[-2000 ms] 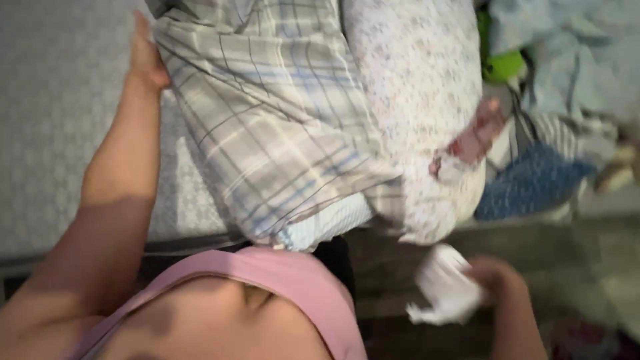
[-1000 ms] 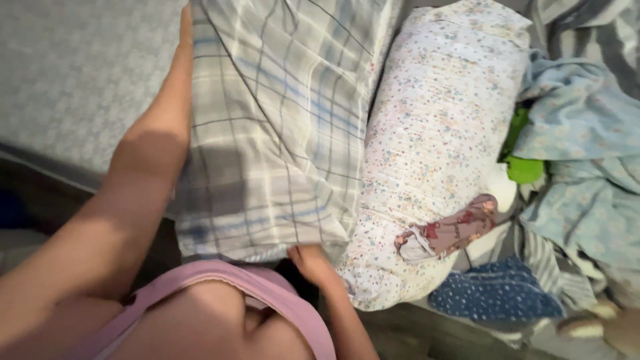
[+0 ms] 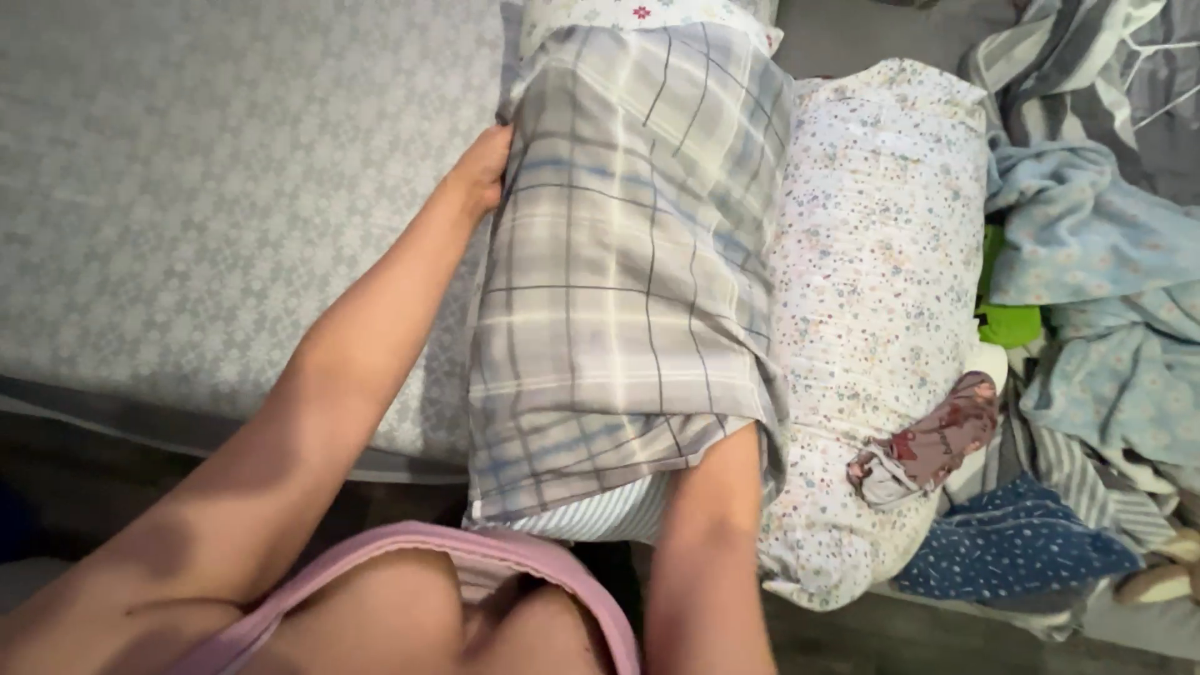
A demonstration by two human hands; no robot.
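Observation:
A grey plaid pillowcase [image 3: 600,281] covers a pillow lying lengthwise in front of me. Blue-and-white striped fabric [image 3: 600,511] shows at its near opening. My left hand [image 3: 487,169] is against the pillowcase's upper left edge, its fingertips hidden by the cloth, so its hold is unclear. My right hand is out of sight inside the near opening; only the forearm shows. Right beside the plaid pillowcase lies a floral-print pillow [image 3: 872,262], with a small rolled mauve cloth [image 3: 937,436] on its lower right part.
A bare patterned mattress [image 3: 225,216] spans the left. White fabric with a red flower [image 3: 637,14] lies beyond the pillowcase. At the right are a light blue blanket [image 3: 1106,234], a bright green item [image 3: 1008,319], a dark blue patterned cloth [image 3: 1017,544], striped fabric and a white hanger [image 3: 1162,80].
Two seconds ago my right hand held a white cloth off to the right; it then moved to the pillowcase's near edge and is now inside the opening. My left hand remains at the left edge.

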